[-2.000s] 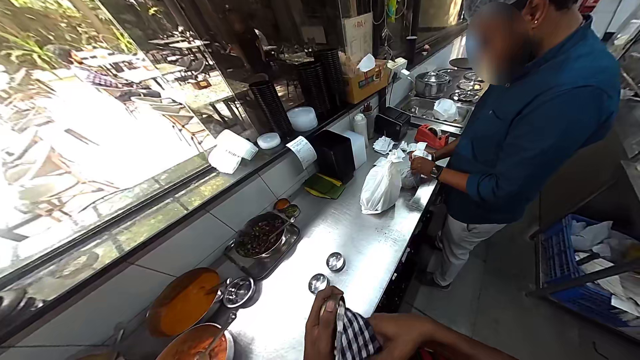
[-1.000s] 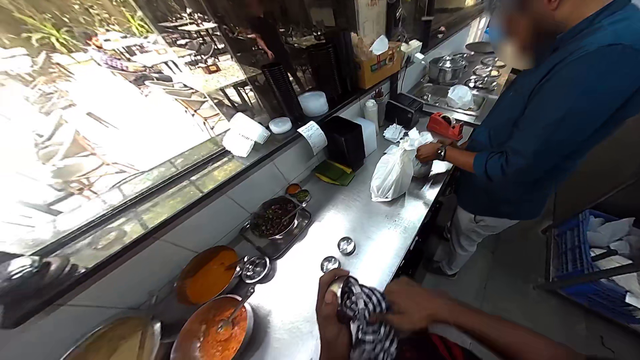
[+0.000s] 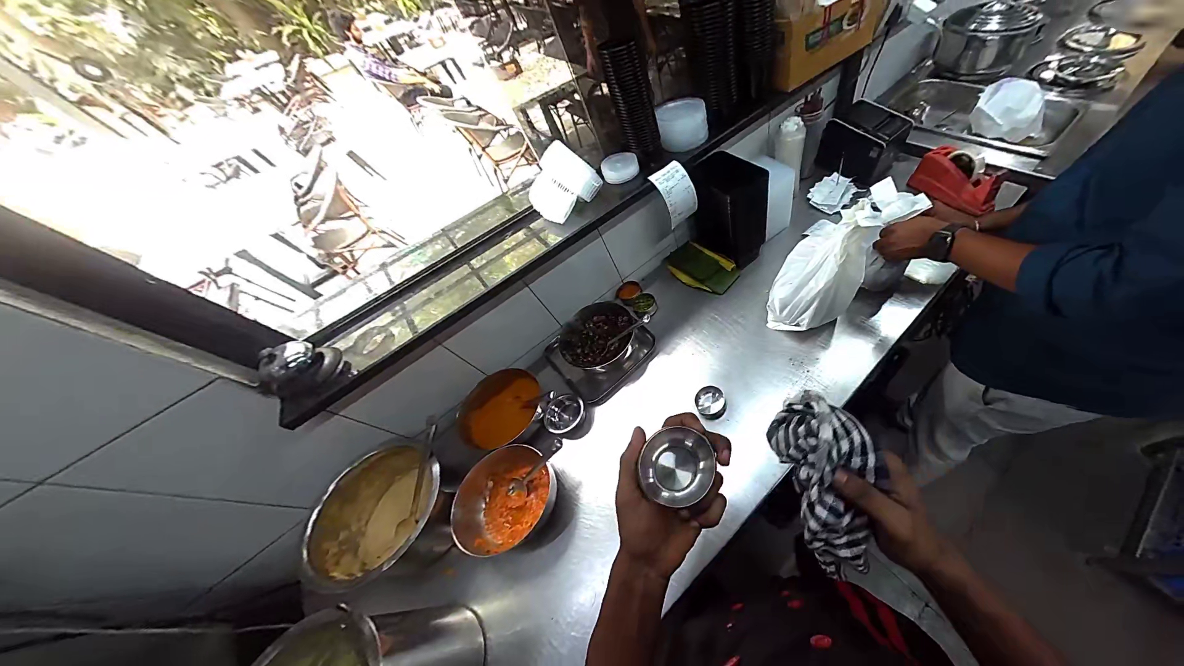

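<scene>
My left hand point(image 3: 661, 513) holds a small round stainless steel bowl point(image 3: 677, 467) with its inside facing up, fingers curled around the rim. To its right, my right hand point(image 3: 893, 513) grips a black-and-white checked cloth point(image 3: 828, 472), apart from the bowl. A second small steel bowl point(image 3: 710, 401) sits on the steel counter point(image 3: 592, 592) just beyond my left hand. Left of my left hand stand a bowl of chunky orange food point(image 3: 511, 504) with a spoon, a bowl of orange sauce point(image 3: 499, 413) and a larger bowl of pale yellow food point(image 3: 370, 523).
A dark food dish point(image 3: 597, 338) sits on a tray by the tiled wall. Farther along stand a tied white plastic bag point(image 3: 814, 277), a black container point(image 3: 731, 208) and a red tape dispenser point(image 3: 957, 180). A co-worker's hands point(image 3: 911, 236) are at the bag. A window ledge point(image 3: 462, 324) runs along the left.
My hands have moved apart. The cloth was bunched between both hands earlier; now it is in my right hand only, and the bowl shows plainly in my left. The view has shifted.
</scene>
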